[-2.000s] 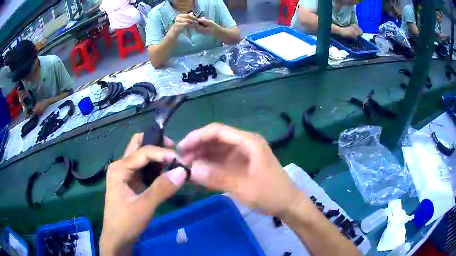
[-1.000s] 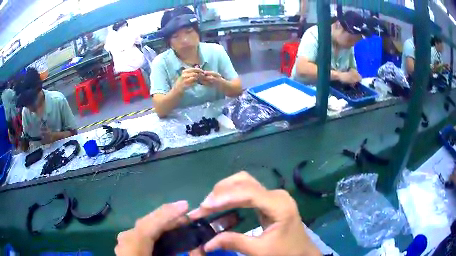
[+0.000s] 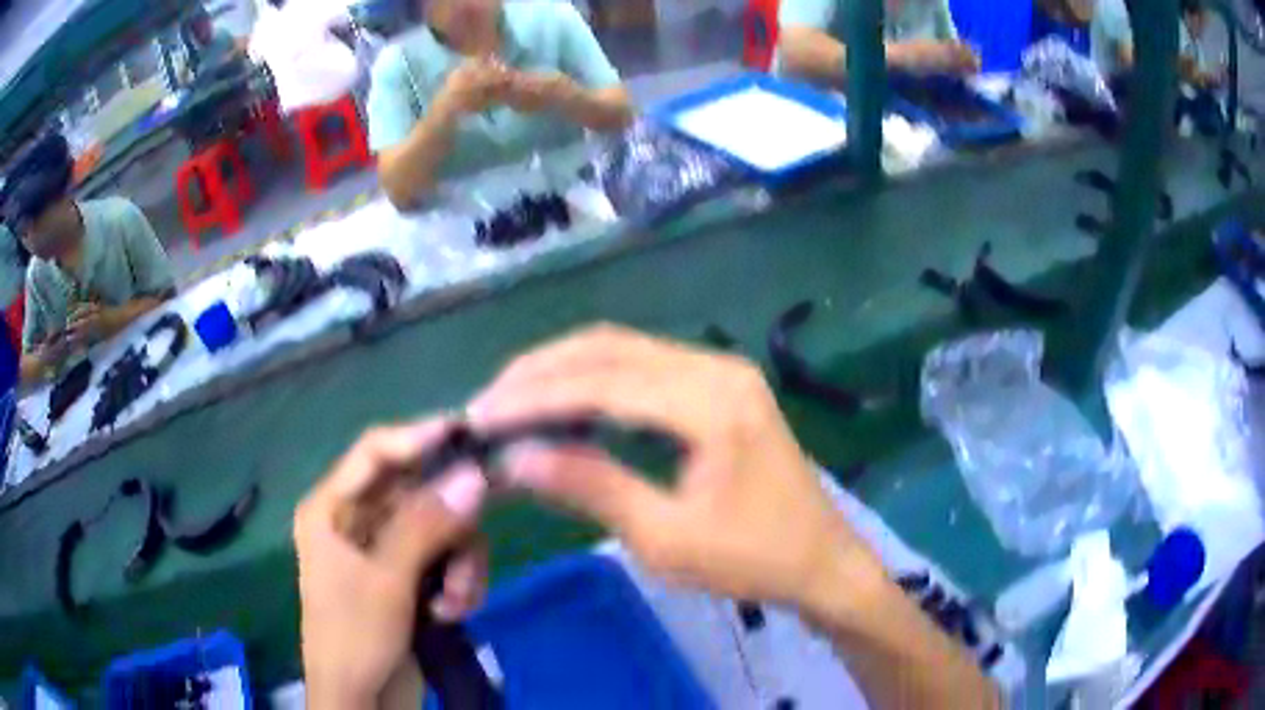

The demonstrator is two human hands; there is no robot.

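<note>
A curved black headband [image 3: 451, 652] is held up in front of me, its lower part hanging below my left hand. My left hand [image 3: 389, 520] is closed around it. My right hand [image 3: 680, 458] pinches a dark end of the piece beside my left fingertips. The fingers and blur hide the exact joint. The blue parts tray [image 3: 583, 638] is below my hands. Small black pieces [image 3: 950, 610] lie on the white sheet [image 3: 694, 617] to its right.
The green belt [image 3: 611, 298] carries curved bands [image 3: 805, 361]. A second blue tray [image 3: 181, 673] is at lower left. A clear plastic bag [image 3: 1027, 444], white tissue [image 3: 1089, 610] and blue-ended bottle [image 3: 1172, 562] are at right. A green post [image 3: 863, 97] stands ahead. Workers sit opposite.
The view has tipped back down, bringing the front tray and white sheet into clearer view. Both hands sit higher in the picture, and the headband has turned so its lower part hangs down.
</note>
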